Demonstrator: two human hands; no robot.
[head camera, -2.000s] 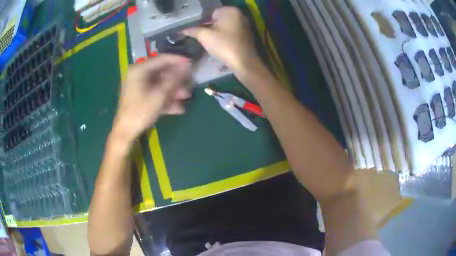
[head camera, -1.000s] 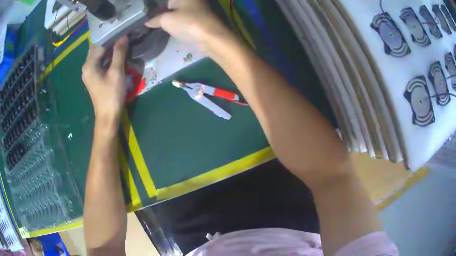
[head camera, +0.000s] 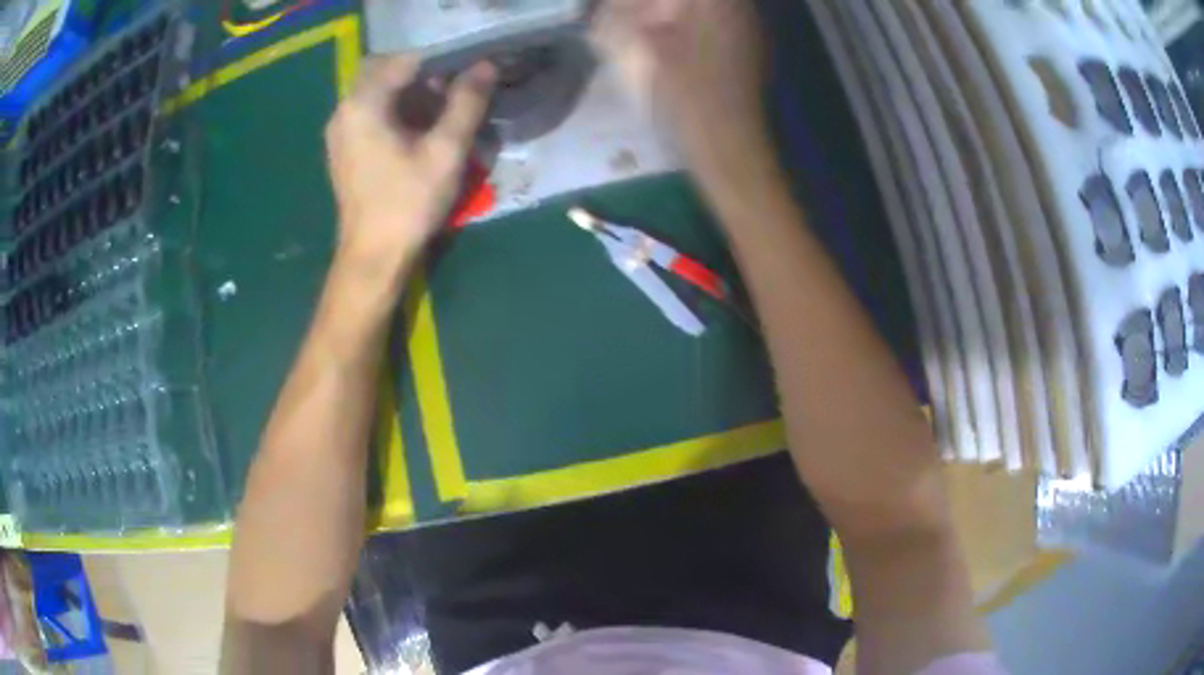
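The grey metal press fixture (head camera: 456, 24) stands at the top centre, cut off by the frame's edge, with a dark round part under its block. My left hand (head camera: 403, 145) is at the fixture's left side, thumb and fingers around something dark that I cannot make out. My right hand (head camera: 680, 66) is blurred at the fixture's right side; its fingertips and any hold are unclear. The light press base plate (head camera: 581, 156) shows between my hands. A red patch (head camera: 473, 198) lies beside my left thumb. Cutters (head camera: 647, 259) with red and whitish handles lie on the mat.
A clear blister tray (head camera: 93, 290), partly filled with dark pieces, lies at left. A thick foam tray stack (head camera: 1017, 264) with dark modules is at right. Yellow tape (head camera: 621, 472) lines the green mat's near edge. A blue bin (head camera: 40, 46) and thin cables (head camera: 264, 19) are at upper left.
The view has shifted, moving the bench items rightward from a second ago. My left hand stays by the fixture, where it came from in front of it. My right hand has moved away from the block's front.
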